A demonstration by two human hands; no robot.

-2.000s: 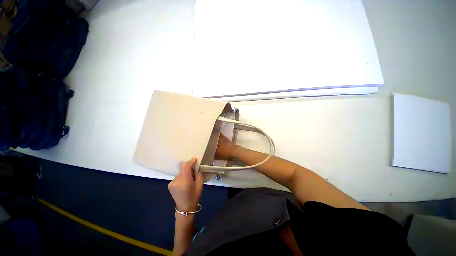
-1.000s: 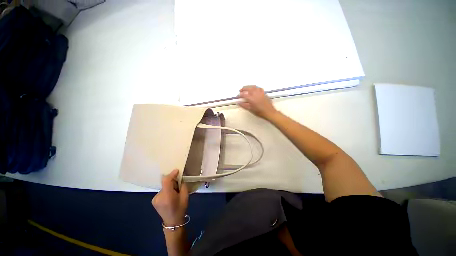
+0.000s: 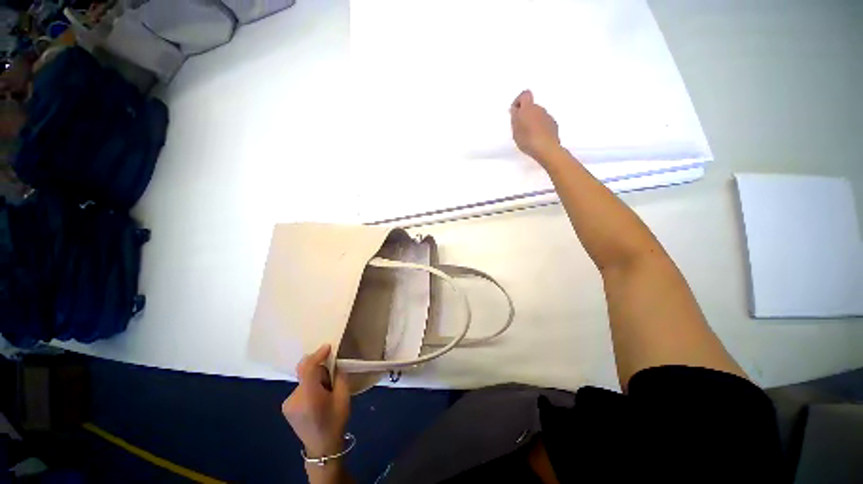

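Observation:
A beige tote bag (image 3: 308, 291) lies on its side near the table's front edge, its opening to the right. Its two handles (image 3: 466, 312) stretch out over the table. Grey-brown lining and a pale inner strip show inside. My left hand (image 3: 317, 405) grips the near edge of the opening. A large stack of white tissue paper (image 3: 454, 80) lies beyond the bag. My right hand (image 3: 536, 126) is over the stack, inward from its front edge, fingers drawn together. The glare hides whether a sheet is between them. Faint grey shading shows on the paper beside the wrist.
A smaller stack of white board inserts (image 3: 802, 246) lies at the right. Dark blue bags (image 3: 76, 265) are heaped at the left edge. Grey-beige bags (image 3: 189, 24) stand at the far left. A yellow line (image 3: 142, 449) crosses the dark floor.
My right hand has come out of the bag, gone to the stack's front edge, then moved farther over the stack. My left hand keeps hold of the bag's opening.

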